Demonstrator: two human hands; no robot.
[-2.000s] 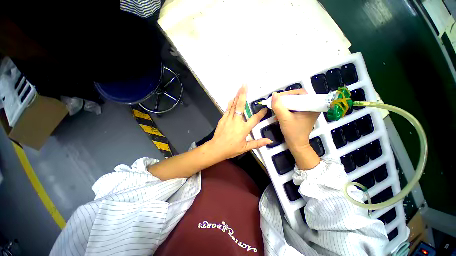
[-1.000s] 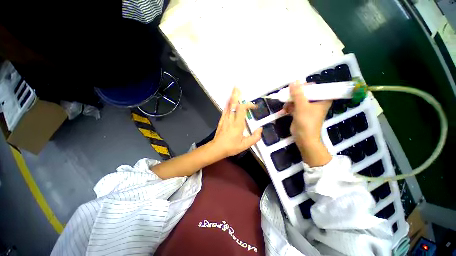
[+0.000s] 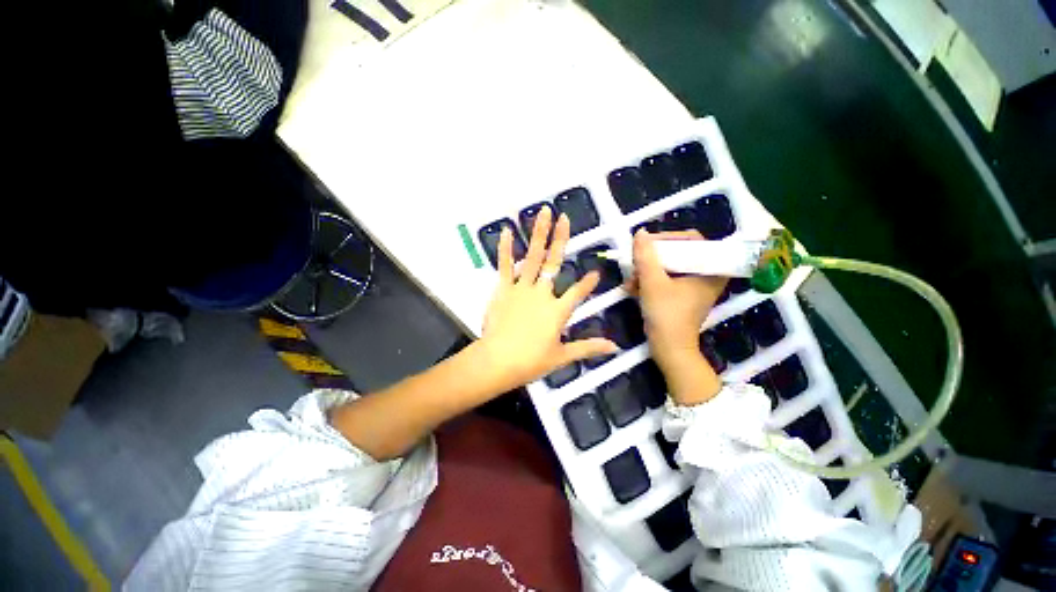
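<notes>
The white tray (image 3: 666, 209) lies askew on the bench with rows of black housings (image 3: 675, 172), mostly in threes. My right hand (image 3: 675, 306) holds the white dispensing syringe (image 3: 701, 257) like a pen, its tip over a housing in the second row. A green and yellow cap (image 3: 776, 261) sits at its rear, with a yellowish air hose (image 3: 952, 347) looping from it. My left hand (image 3: 527, 312) lies spread, palm down, over the tray's left side with fingers apart, partly hiding some housings.
A green strip (image 3: 469, 245) lies on the cream bench top (image 3: 463, 116) left of the tray. A dark green surface (image 3: 857, 139) is at the right. A blue box with a red light (image 3: 968, 567) is at the lower right. A person in dark clothing (image 3: 87, 150) is at the left by a stool (image 3: 249, 260).
The view has shifted, so the bench and tray appear further left. My left hand has moved from the tray's edge onto the tray. The syringe tip has moved from the first row to the second.
</notes>
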